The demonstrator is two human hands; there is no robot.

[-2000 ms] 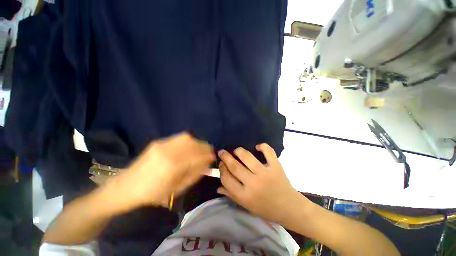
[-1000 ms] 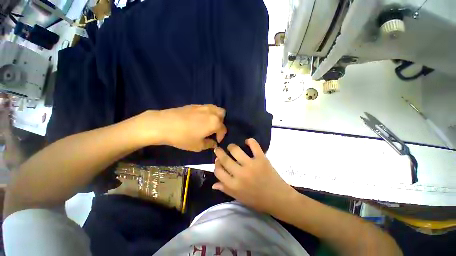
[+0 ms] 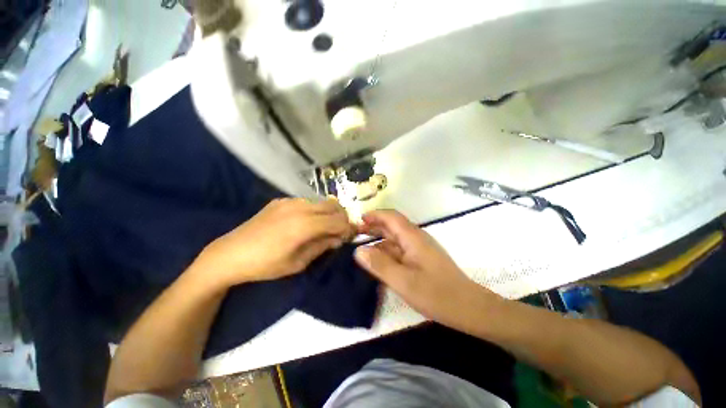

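The dark navy garment (image 3: 183,199) spreads over the table at the left, and a folded corner of it lies below my hands. My left hand (image 3: 306,231) rests on the garment with its fingers bent over the cloth edge, just in front of the presser foot (image 3: 330,182). My right hand (image 3: 406,259) is beside it, with thumb and index finger close together at the same edge. The cloth between the fingertips is mostly hidden. The off-white sewing machine head (image 3: 318,88) stands right above and behind my hands.
Snips (image 3: 513,198) lie open-bladed on the white table (image 3: 478,255) to the right. A thin pale pointed tool (image 3: 565,145) lies behind them. Small tags (image 3: 97,131) cluster at the garment's far left. A plastic-wrapped brown package (image 3: 239,390) shows below the table edge.
The view has turned towards the machine. The garment edge and both hands have moved from the table's front to the needle area. The garment is now bunched, with a corner folded towards me.
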